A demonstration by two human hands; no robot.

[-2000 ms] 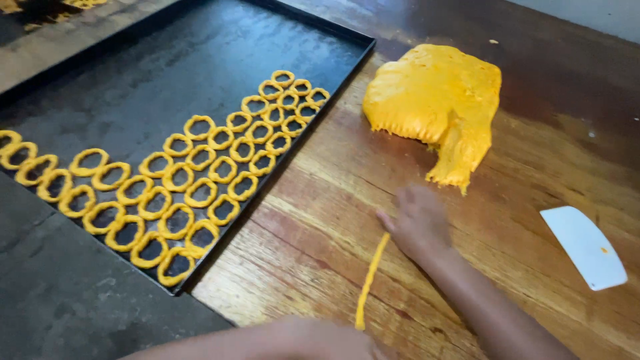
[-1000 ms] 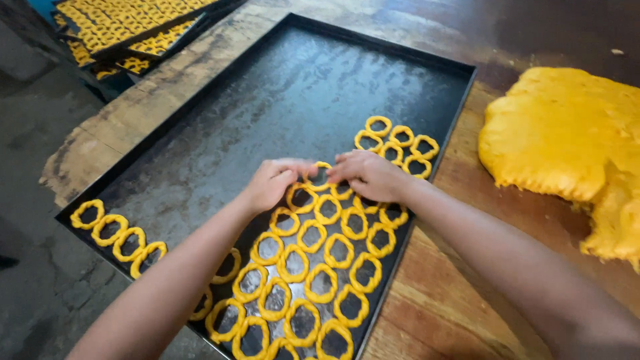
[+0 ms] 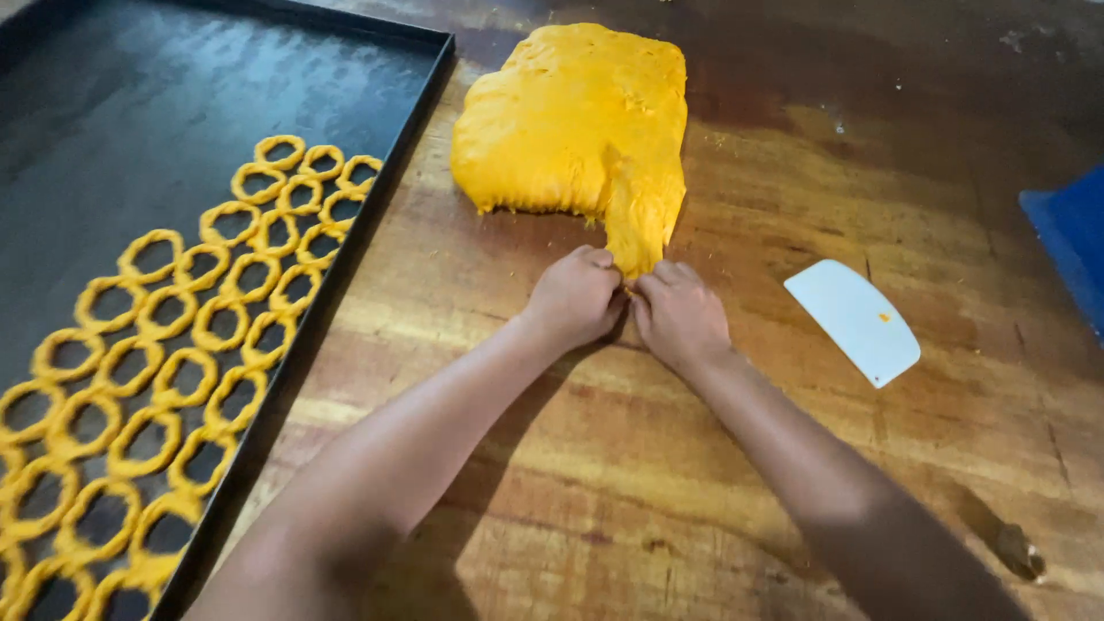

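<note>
A large slab of yellow dough (image 3: pixel 569 121) lies on the wooden table, with a narrower strip of it reaching down toward me. Both my hands are at the near end of that strip, close together. My left hand (image 3: pixel 580 293) grips its left side with curled fingers. On the right side, my right hand (image 3: pixel 681 310) pinches the same end, the thumbs nearly meeting. At left, rows of yellow dough rings (image 3: pixel 166 312) rest in a dark metal baking tray (image 3: pixel 345 297). My fingertips are partly hidden by the hands themselves.
A white plastic dough scraper (image 3: pixel 856 321) lies flat on the wooden table (image 3: pixel 690 517), right of my right hand. A blue object (image 3: pixel 1074 246) shows at the right edge. The tray's raised rim runs along the left of my left forearm.
My hands have moved from the rings in the tray to the end of the dough slab on the table. The view has swung to the right.
</note>
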